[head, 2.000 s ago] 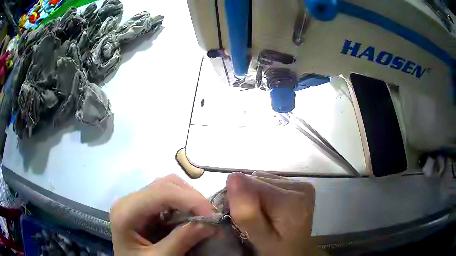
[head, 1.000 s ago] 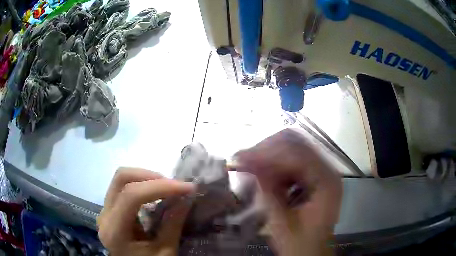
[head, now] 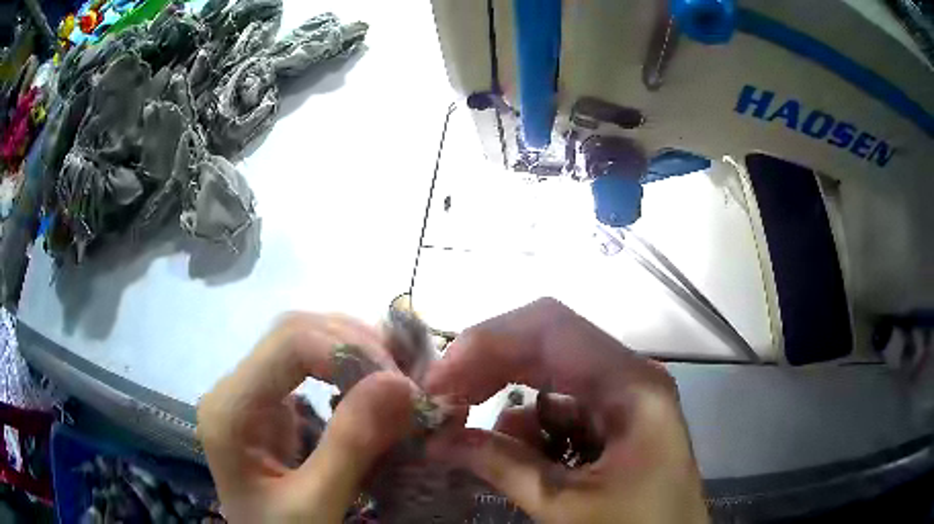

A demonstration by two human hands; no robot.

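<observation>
A small grey fabric piece [head: 412, 343] is pinched between my two hands above the table's front edge, in front of the sewing machine. My left hand [head: 297, 409] grips it with thumb and fingers from the left. My right hand [head: 574, 409] holds its other side with the fingertips. A small dark, shiny thing shows within the curled fingers of my right hand; I cannot tell what it is. Frayed edges show between the fingertips. Much of the piece is hidden by the fingers and slightly blurred.
A heap of grey fabric pieces [head: 154, 133] lies at the left. The sewing machine [head: 696, 82] stands at the right, tweezers [head: 686, 292] on its bed. A black rectangular phone [head: 804, 261] is right of them. A blue crate [head: 77, 476] with grey pieces is below left.
My right hand has come down and in towards my left hand, and both now pinch the fabric close together. The piece is more covered by the fingers. The view has shifted slightly.
</observation>
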